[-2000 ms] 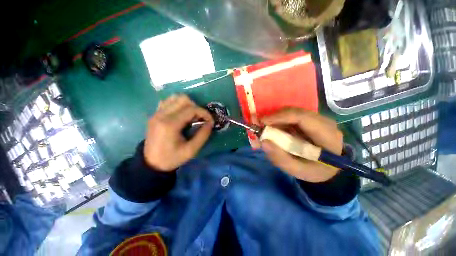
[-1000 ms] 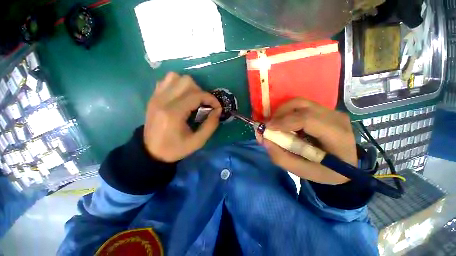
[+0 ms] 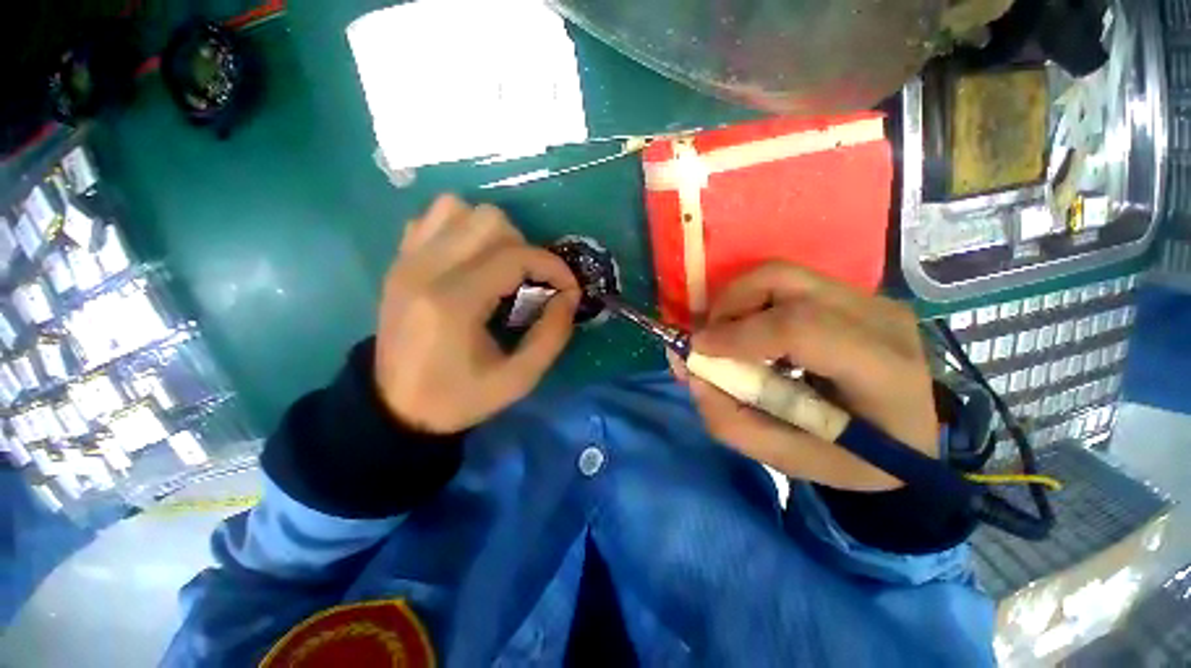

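My right hand [image 3: 816,372] is shut on the cream handle of a soldering iron [image 3: 764,389]. Its thin metal tip points left and reaches the edge of a round black housing with shiny parts [image 3: 588,272]. The housing lies on the green mat in front of me. My left hand [image 3: 470,320] pinches at the housing's left side. A silvery-white block [image 3: 529,304] shows between its thumb and fingers, beside the housing. The fingertips hide where block and housing meet.
Red pad [image 3: 784,209] lies right of the housing, white sheet [image 3: 470,85] behind, tweezers [image 3: 549,166] between them. A clear hood [image 3: 771,52] hangs at the back. Metal tray [image 3: 934,281] with sponge [image 3: 998,131] is back right. Block trays stand left [image 3: 98,339] and right [image 3: 1045,352]. More housings [image 3: 206,76] lie back left.
The view has shifted, so the mat things sit higher and further right than two seconds ago. Both hands stay at the housing, with the iron tip still at its edge.
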